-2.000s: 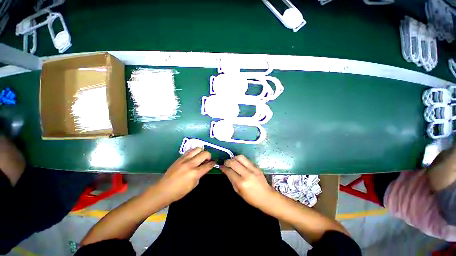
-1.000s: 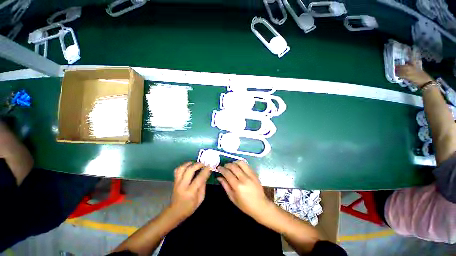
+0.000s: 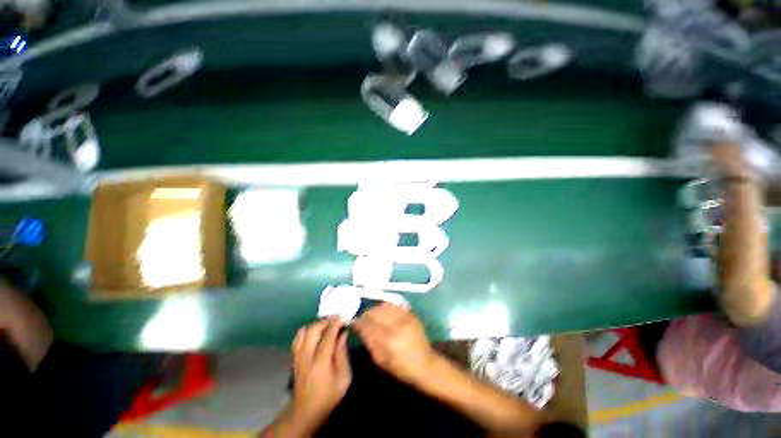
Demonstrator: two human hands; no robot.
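Note:
A white coiled cable (image 3: 341, 302) lies at the bench's front edge, its round head at the left end. My left hand (image 3: 322, 355) has its fingertips at the cable's near side, below the head. My right hand (image 3: 392, 338) has its fingers over the right part of the loop. Both hands hold the cable; the image is blurred and the fingertips partly hide it, so a tie cannot be made out. Just beyond, overlapping white cables (image 3: 372, 272) form a short column reaching the white rail.
An open carton (image 3: 216, 239) with white ties stands left, a pile of ties (image 3: 268, 226) beside it. Loose cables (image 3: 409, 115) lie beyond the white rail (image 3: 531, 169). A carton of bundled cables (image 3: 516, 368) is below the bench edge. A neighbour's arm (image 3: 743, 239) reaches in at right.
The view has tilted, so the bench appears lower. My hands have changed grip around the cable, now closer together than one second ago. A neighbour's arm has entered at right since the first frame.

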